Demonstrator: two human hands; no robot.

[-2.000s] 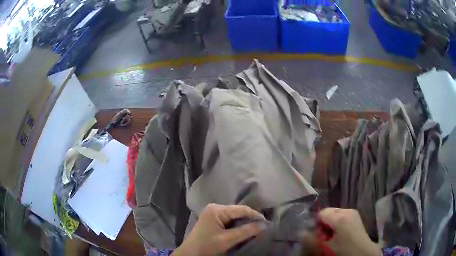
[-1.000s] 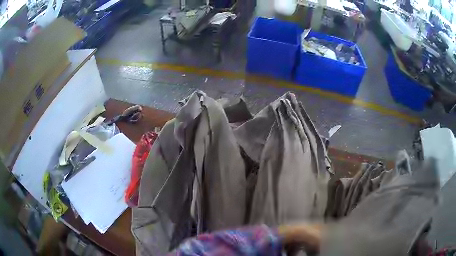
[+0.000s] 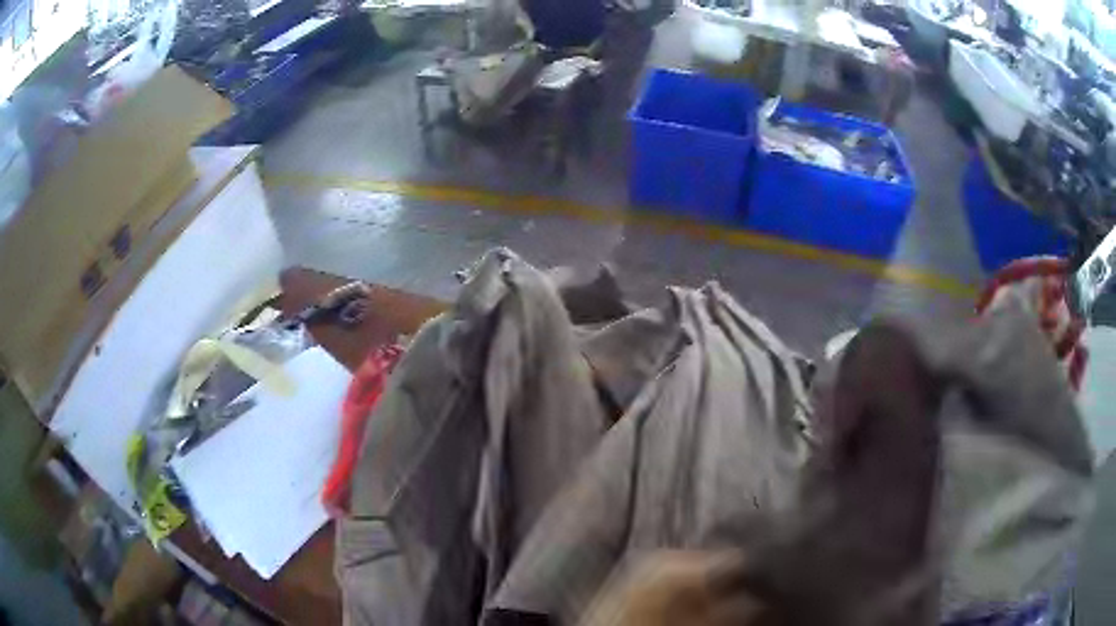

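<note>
A lifted grey-brown cloth piece (image 3: 1010, 489) is blurred at right, its darker fold nearer the middle. My left hand (image 3: 673, 589), blurred and cut off by the bottom edge, grips its lower left part; the fingertips are not clear. My right hand is not in view; a bit of purple sleeve shows at the lower right edge. A heap of grey-brown cloth pieces (image 3: 539, 428) stands in folds at the centre, left of the lifted piece. A red looped shape (image 3: 1038, 287) shows above the lifted piece; I cannot tell what it is.
A red crumpled bag (image 3: 355, 428), white paper sheets (image 3: 263, 465), cream strips (image 3: 233, 357) and a dark coiled object (image 3: 343, 306) lie left on the brown table (image 3: 398, 312). A cardboard box (image 3: 104, 232) stands far left. Blue bins (image 3: 832, 202) stand on the floor beyond.
The cloth piece at right has been raised and now hides the upright stack there. The red looped shape has come into view. The view has shifted; the central heap keeps much the same folds.
</note>
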